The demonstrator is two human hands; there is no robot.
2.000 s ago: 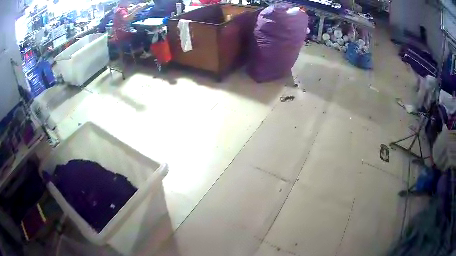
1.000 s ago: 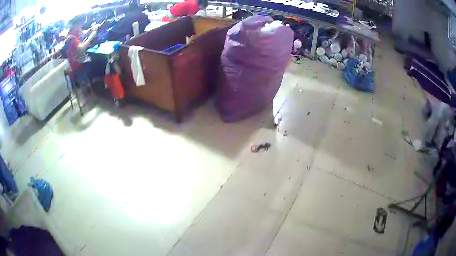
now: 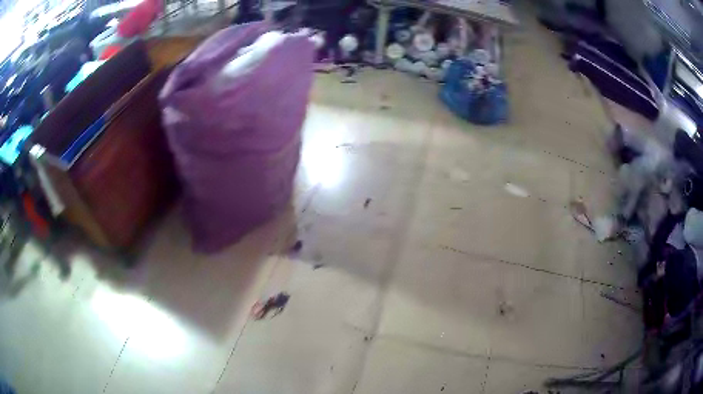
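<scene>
Neither of my hands is in the picture. Nearest in front of me, a large purple bundle sack [image 3: 239,146] stands upright on the pale floor, left of the middle, with white stuff showing at its top. Left of it is a red-brown wooden bin [image 3: 127,181] with a dark inside and a white cloth [image 3: 48,181] over its near corner. A small dark and reddish scrap [image 3: 270,306] lies on the floor in front of the sack.
A blue bag [image 3: 474,94] sits on the floor by a table leg, beside fabric rolls [image 3: 422,43] with pale ends under a table. Grey and dark cloth [image 3: 655,181] is heaped along the right edge. A dark purple bundle [image 3: 614,77] lies at the upper right.
The view has moved forward and turned right. The sack and wooden bin appear larger and further left. The white tub, the seated person and the pale bin have left the picture.
</scene>
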